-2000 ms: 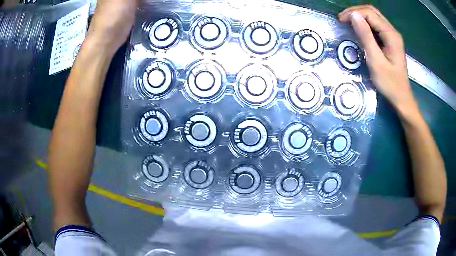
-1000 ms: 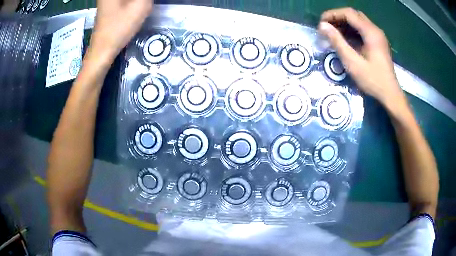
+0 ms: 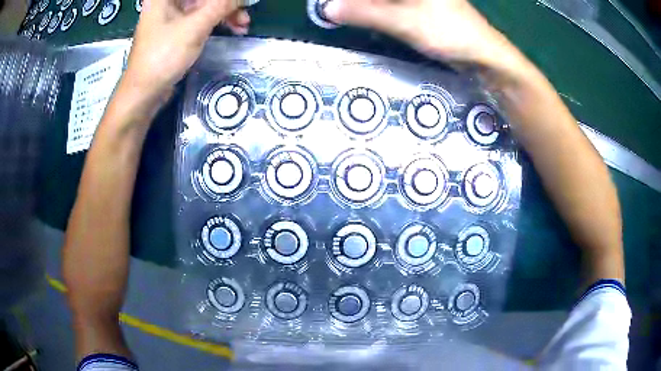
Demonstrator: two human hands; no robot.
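The clear blister tray (image 3: 391,64) lies in front of me in glare. Its rows of pockets show ringed round parts (image 3: 354,245) with pale or grey-blue centres. My right hand (image 3: 427,25) is beyond the tray's far edge, with its fingertips on a loose round part (image 3: 316,13) at the top of the picture. My left hand (image 3: 177,32) is past the tray's far left corner, partly cut off by the top edge. A pale bit shows at its fingertips, too cut off to tell whether it is held.
A white label sheet (image 3: 94,101) lies left of the tray. Stacked clear trays (image 3: 29,80) stand at the far left. More round parts (image 3: 109,10) lie on the green conveyor belt (image 3: 500,18) at the top left. The metal rail (image 3: 623,156) runs behind the tray.
The tray appears lower in the picture. My right hand has left the tray's far right corner, moved left and taken hold of a round part. My left hand's fingers reach further right.
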